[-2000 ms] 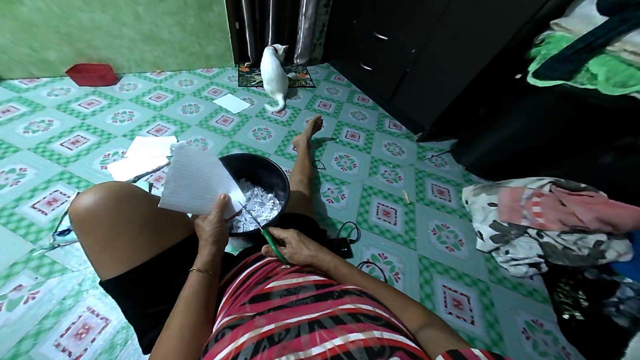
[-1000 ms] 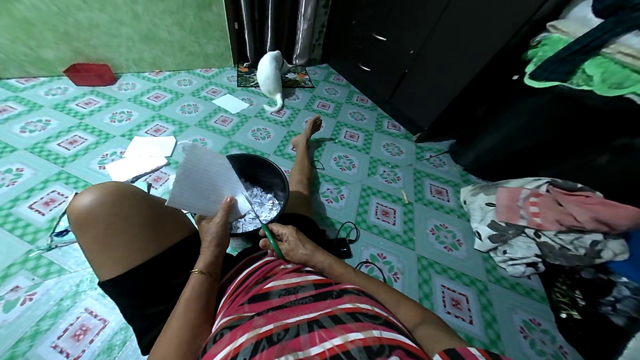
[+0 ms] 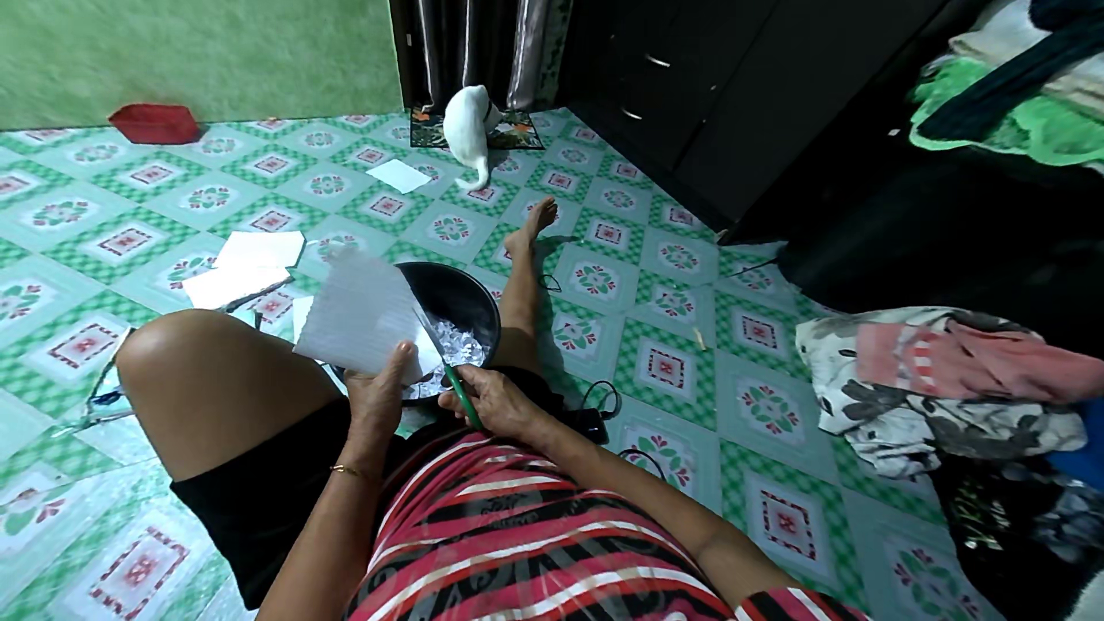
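My left hand grips the lower edge of a sheet or stack of lined paper, thumb on top. My right hand holds scissors with green handles; their blades point up and left along the paper's right edge. Whether the blades are apart cannot be told. Beneath the paper, between my legs, stands a black basin with many small white paper scraps in it. The paper hides the basin's left part.
More white paper lies on the patterned floor beyond my bent knee, and one sheet farther off. A white cat sits on a mat. A red container is by the wall, a cable beside my thigh, piled clothes at right.
The cat's head and body have shifted slightly on the mat. The paper and scissors remain in nearly the same place, with small changes in their angle.
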